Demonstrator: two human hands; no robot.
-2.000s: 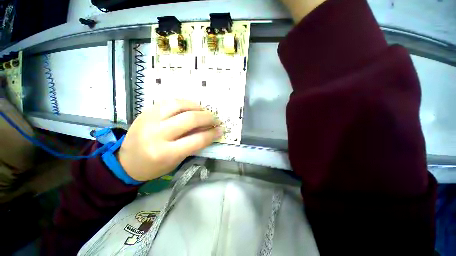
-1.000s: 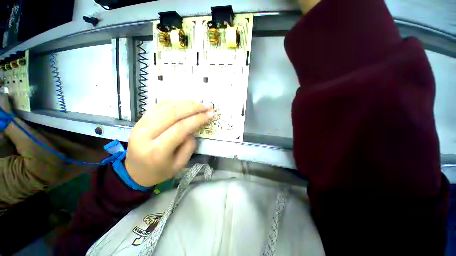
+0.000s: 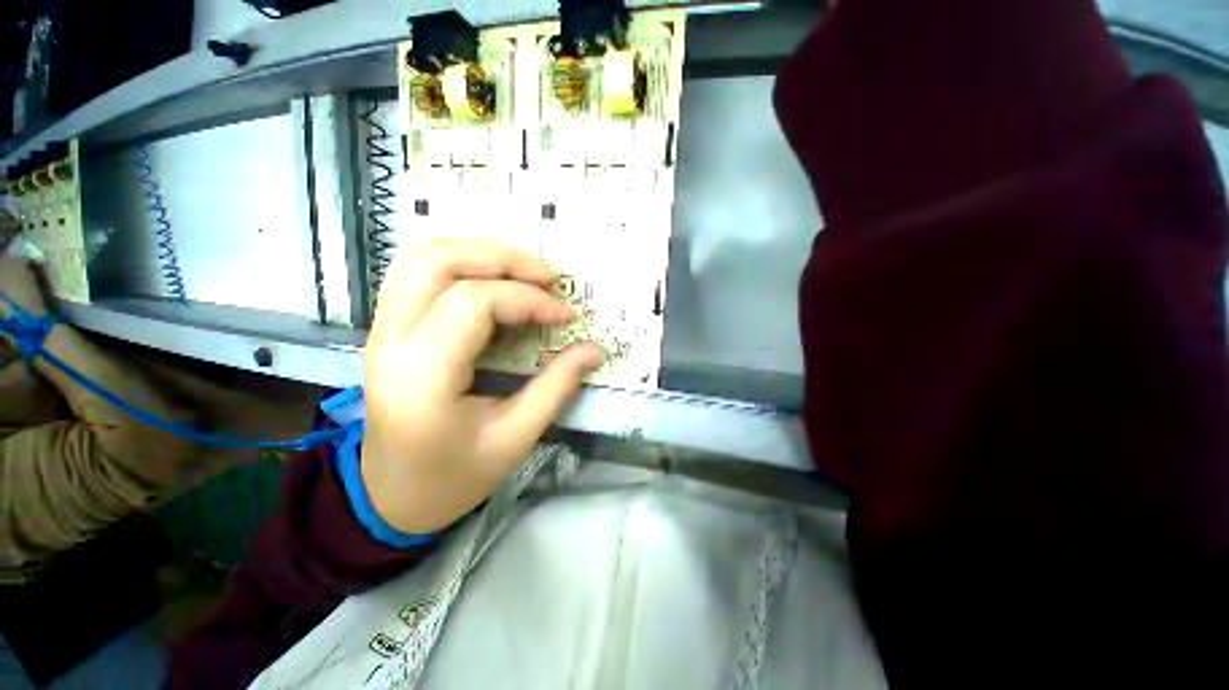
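Observation:
A pale yellow circuit board panel with two units side by side lies between the rails in front of me. Black connectors, copper coils and yellow blocks sit at its far edge. My left hand, with a blue wrist strap, is over the panel's near left part. Its thumb and fingers are apart, with fingertips at the near right unit; whether they hold something tiny cannot be told. My right hand is out of the picture beyond the top edge; only its maroon sleeve shows.
Grey conveyor rails run along both sides of the panel. Dark zigzag coils lie left of it. At the far left, another person's hand with a blue strap is at another board panel. A dark tray is at upper left.
My left thumb and fingers have spread apart over the board. My right hand has gone out at the top, its sleeve shifting right. The neighbour's hand and board have come further into view.

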